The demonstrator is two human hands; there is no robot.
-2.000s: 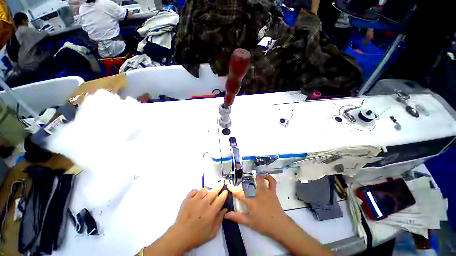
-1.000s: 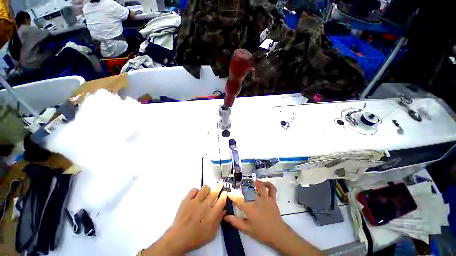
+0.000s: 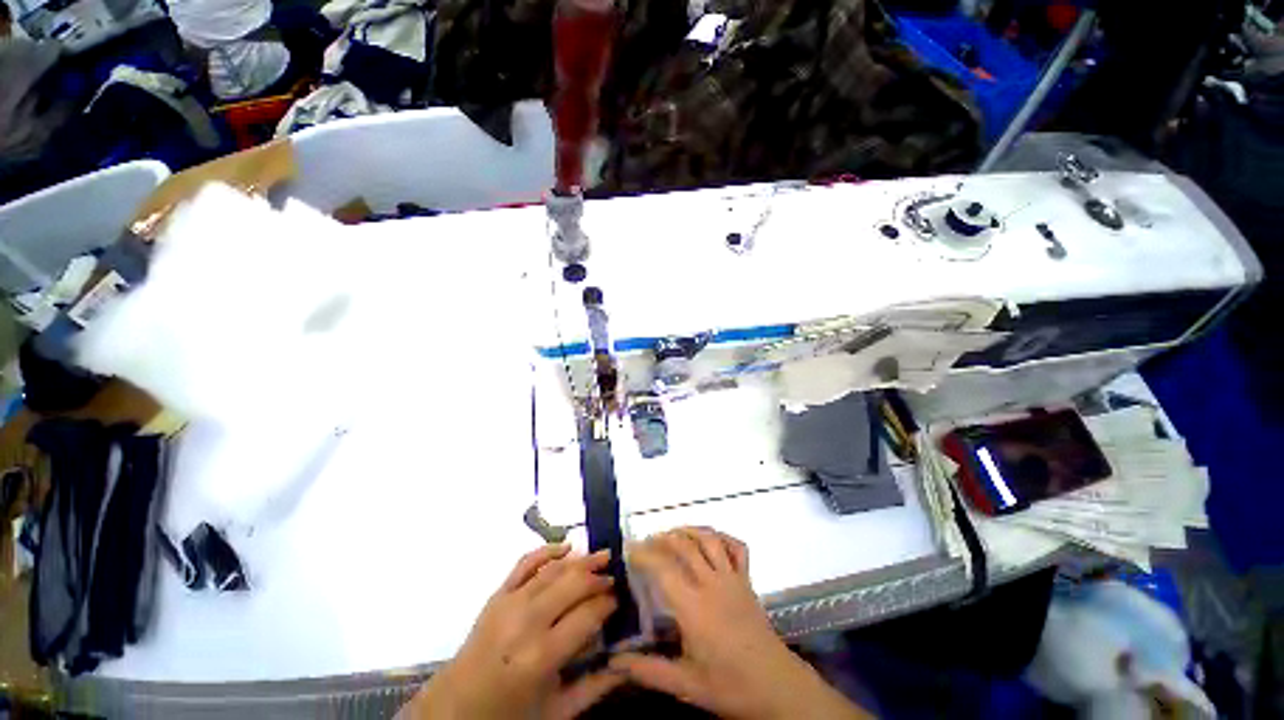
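A narrow dark fabric strip [image 3: 601,495] runs from under the presser foot [image 3: 607,408] of the white sewing machine [image 3: 831,267] towards me. My left hand [image 3: 532,633] and my right hand [image 3: 711,619] hold its near end between them at the table's front edge. The fingers of both hands are on the strip, and its lowest part is partly hidden by them. The strip lies nearly straight between the foot and my fingertips.
Dark strips [image 3: 92,542] and small dark pieces [image 3: 211,557] lie at the left, beside a white heap [image 3: 211,331]. Grey pieces [image 3: 845,453] lie right of the needle. A red-edged phone [image 3: 1025,457] lies on papers [image 3: 1148,485]. A red handle [image 3: 579,92] stands above the machine head.
Both hands have moved back from the needle area to the table's front edge, with more of the strip showing between foot and fingers. The whole view has shifted downward and right.
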